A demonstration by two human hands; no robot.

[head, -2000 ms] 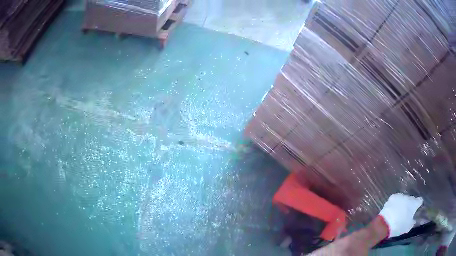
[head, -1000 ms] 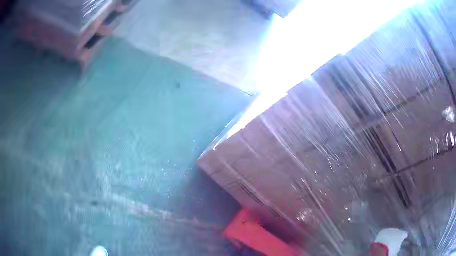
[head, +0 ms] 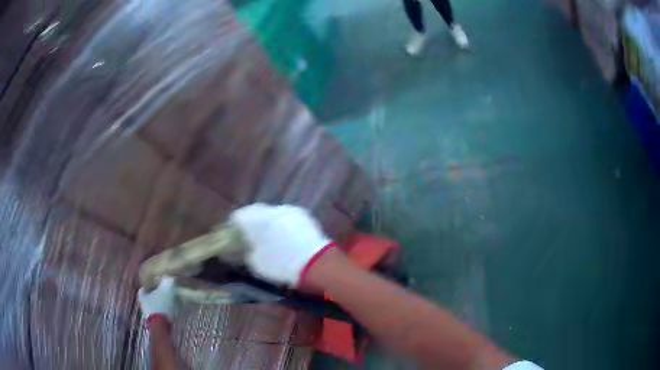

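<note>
The pallet truck handle (head: 192, 256), a loop wrapped in worn yellowish-beige tape, is at the lower left. My right hand (head: 282, 244), in a white knit glove with a red cuff edge, is closed around its near right part. My left hand (head: 158, 298), gloved alike and smaller in view, grips its far left end. The black tiller arm (head: 307, 302) runs right to the red-orange truck body (head: 370, 251), partly hidden by my right forearm. The palletised load (head: 181, 137), brown cartons in shiny stretch wrap, fills the left side. The picture is blurred.
A person's lower legs and pale shoes (head: 436, 40) are on the green floor (head: 535, 181) at the top. Stacked goods and a blue edge (head: 644, 119) are at the upper right. A pale rounded tip, perhaps my shoe, is cut off at the bottom right.
The view has swung round: the load has passed from the right side to the left. The handle and both my hands now show fully. A person's legs have come into view; the other pallet has left it.
</note>
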